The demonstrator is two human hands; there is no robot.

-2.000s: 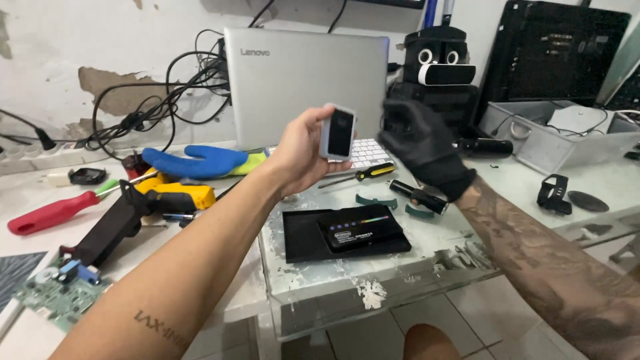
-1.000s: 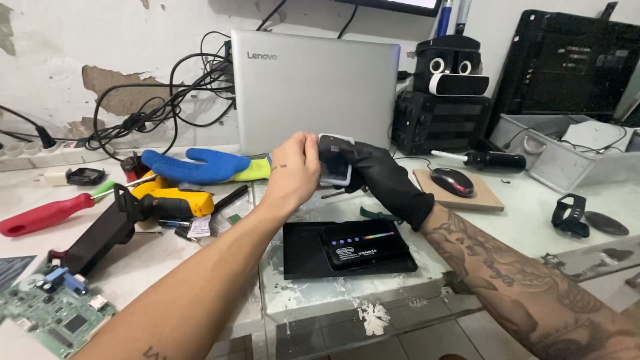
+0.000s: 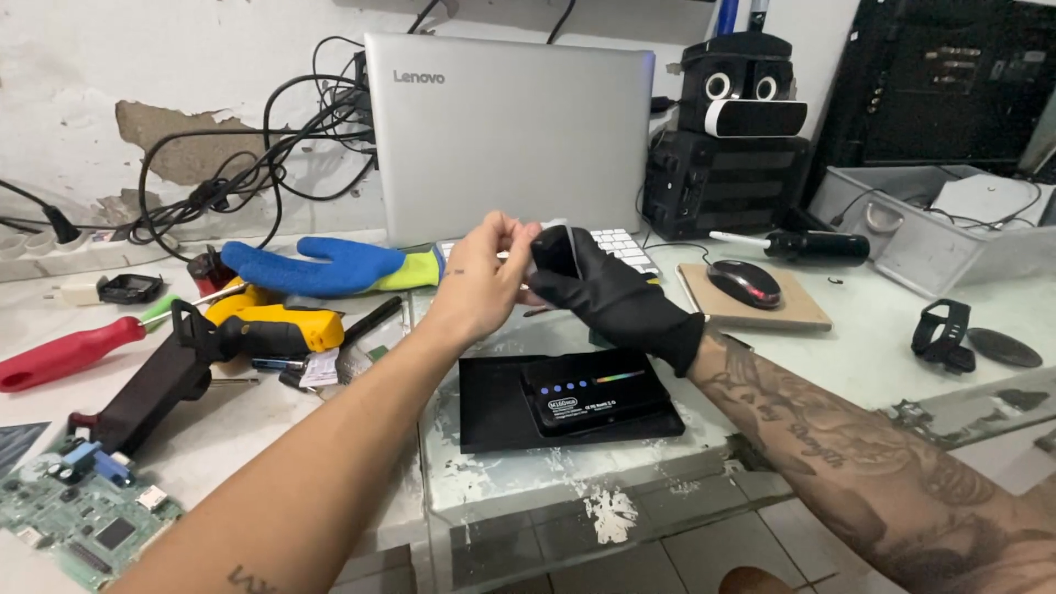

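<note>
My gloved right hand [image 3: 606,293] grips a small dark device with a pale edge [image 3: 554,250], in front of the silver laptop lid [image 3: 507,140]. The fingertips of my bare left hand [image 3: 492,268] meet at the device's left side; whether they pinch some part of it is hidden. Below both hands lies a black box tray [image 3: 495,404] with a black device bearing small print and coloured marks [image 3: 598,392] resting tilted on it. A white keyboard [image 3: 619,247] shows partly behind my right hand.
To the left are a blue work glove [image 3: 330,266], a red-handled screwdriver [image 3: 74,353], a yellow and black tool [image 3: 280,326] and a green circuit board [image 3: 99,516]. On the right are a computer mouse [image 3: 744,283] on a board, a watch [image 3: 943,337] and a grey bin [image 3: 932,256].
My right hand, apart from the device two seconds ago, has come in and closed round it. My left hand held the device then and now has its fingertips at its side.
</note>
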